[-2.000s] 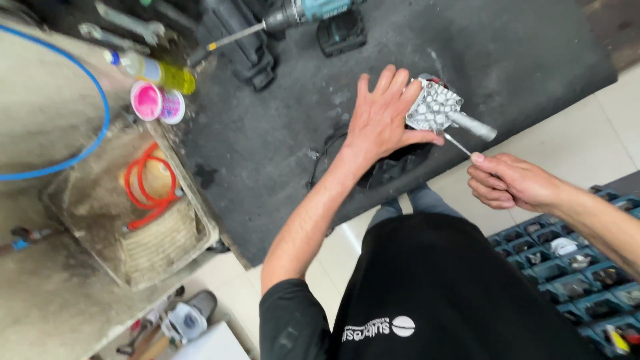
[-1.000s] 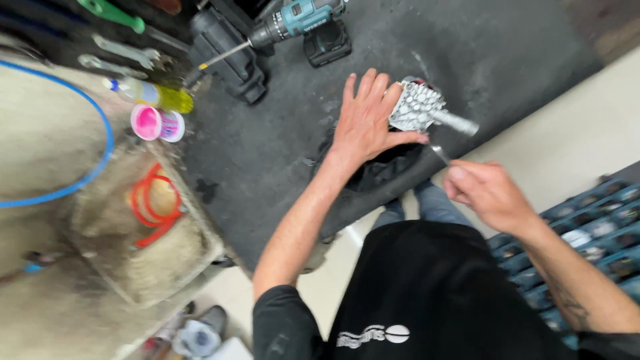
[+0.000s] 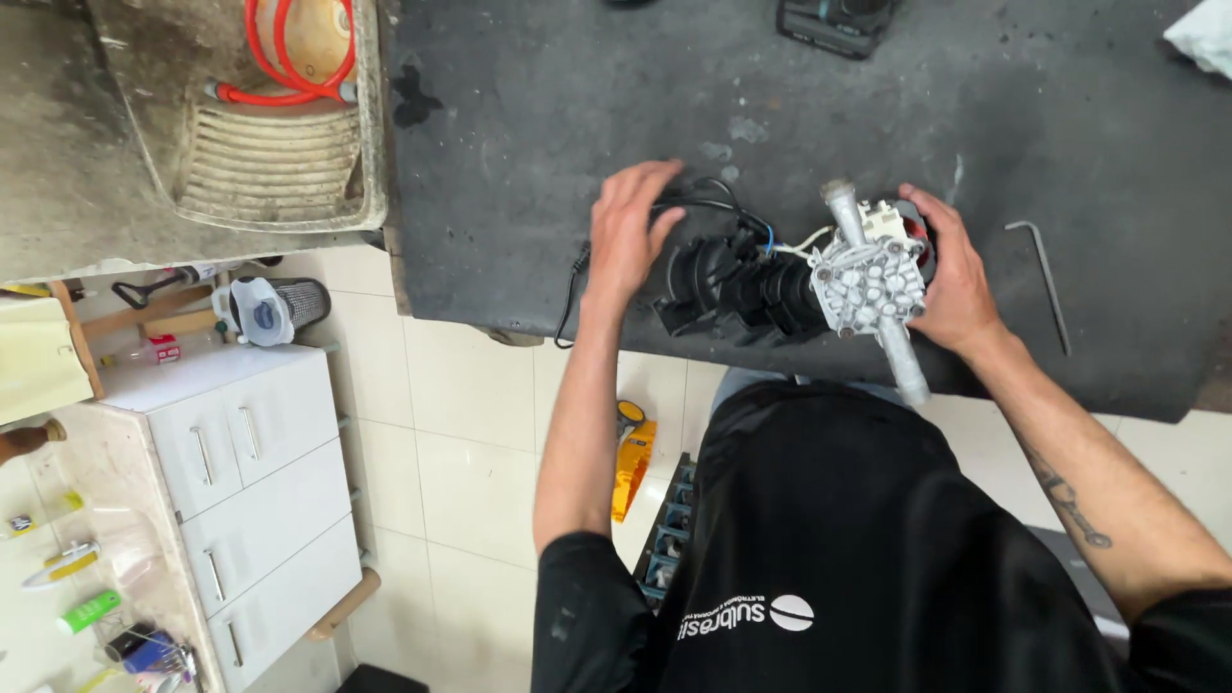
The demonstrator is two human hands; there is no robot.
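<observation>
A cast metal pump head (image 3: pixel 871 284) with two pipe stubs lies on the dark bench, joined to a black plastic motor housing (image 3: pixel 741 289) on its left. My right hand (image 3: pixel 953 269) grips the far side of the pump unit, its fingers curled around the dark end. My left hand (image 3: pixel 630 226) is over the black power cord (image 3: pixel 707 202), with fingers apart and slightly bent; whether it touches the cord is unclear. Blue and white wires run between housing and pump head. An L-shaped hex key (image 3: pixel 1044 289) lies on the bench to the right of my right hand.
A black battery pack (image 3: pixel 837 24) sits at the bench's far side, and a white cloth or bag (image 3: pixel 1203 38) at the far right corner. At left is a dirty sink (image 3: pixel 371 144) with a coiled red hose (image 3: pixel 279 87). White drawers (image 3: pixel 269 481) stand lower left.
The hex key has left my right hand and lies on the bench. That hand now holds the pump unit. My left hand has moved off the pump head toward the cord. The view has shifted.
</observation>
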